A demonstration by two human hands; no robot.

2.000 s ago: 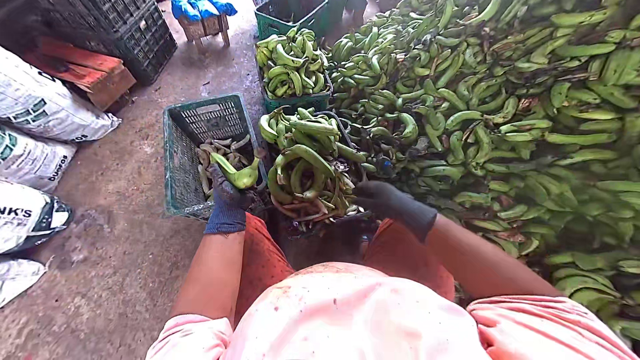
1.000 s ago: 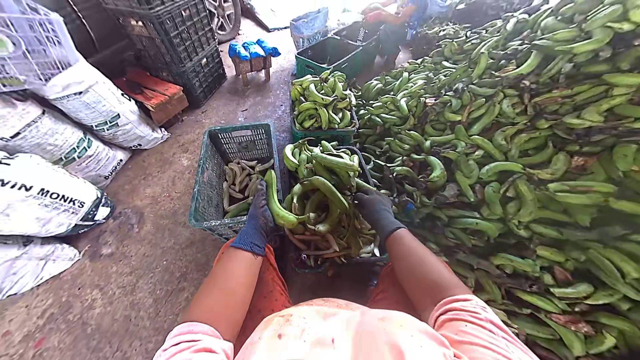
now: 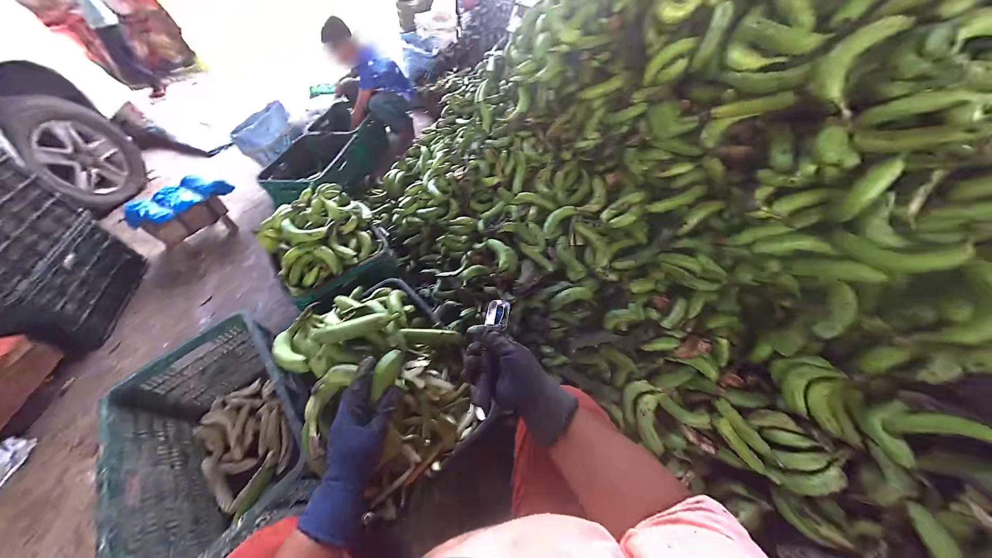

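My left hand (image 3: 355, 446), in a blue glove, is at a green plantain (image 3: 385, 373) over the near crate; whether its fingers grip the fruit is unclear. To its right, my right hand (image 3: 518, 380), in a dark glove, is closed on a small peeler-like metal tool (image 3: 497, 313) that sticks up above the fist. Between the hands lie peels (image 3: 434, 415) and scraps, with green plantains (image 3: 349, 329) heaped behind them in the same crate. At the left, a green plastic crate (image 3: 128, 465) holds peeled, brownish pieces (image 3: 246, 426) and one green fruit.
A large pile of green plantains (image 3: 659, 232) fills the right side. Ahead stand a full crate (image 3: 341, 279) and dark green crates (image 3: 325, 159), with a crouching person (image 3: 380, 81) beside them. A small wooden stool (image 3: 186, 221) bears blue bags; black crates (image 3: 62, 256) stand at the left.
The long green plantain held in my left hand one second ago is no longer there; that hand is now lower over the near crate. The view has swung right and up.
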